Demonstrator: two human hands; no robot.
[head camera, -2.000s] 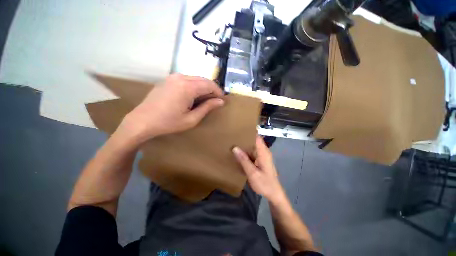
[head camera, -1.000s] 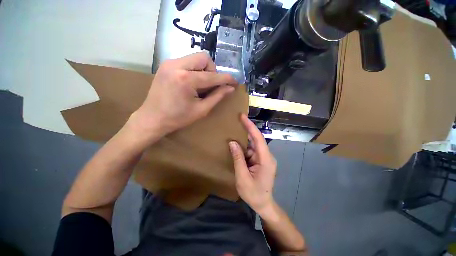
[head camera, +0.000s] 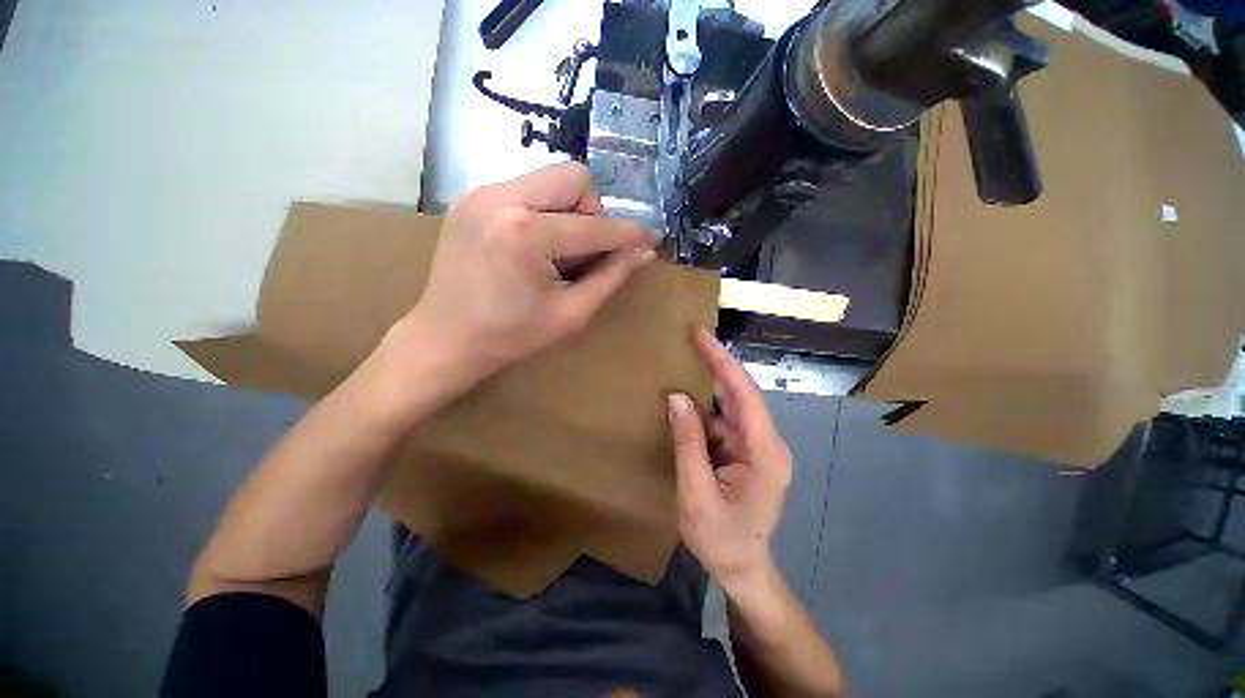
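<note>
A brown panel (head camera: 587, 361) with notched corners lies under both my hands, its upper edge at the metal feed area (head camera: 669, 225) of the black machine. My left hand (head camera: 526, 266) pinches the panel's upper edge between thumb and fingers, right beside the feed area. My right hand (head camera: 731, 477) holds the panel's right edge, thumb on top and the other fingers partly hidden beneath or behind it. The panel's lower part bends down over my lap. The yellow strip (head camera: 785, 299) lies on the machine bed, right of the panel's corner.
A stack of brown panels (head camera: 1051, 273) lies right of the machine. Large pale panels (head camera: 219, 109) lie on the left. A hooked rod (head camera: 512, 98) and a dark stick (head camera: 508, 19) are left of the machine head. A dark lever (head camera: 1001, 143) hangs from the post. A metal frame (head camera: 1161, 586) stands lower right.
The panel and both my hands have shifted slightly right along the feed area since one second ago. The panel's left end has turned, and its corner now covers part of the yellow strip.
</note>
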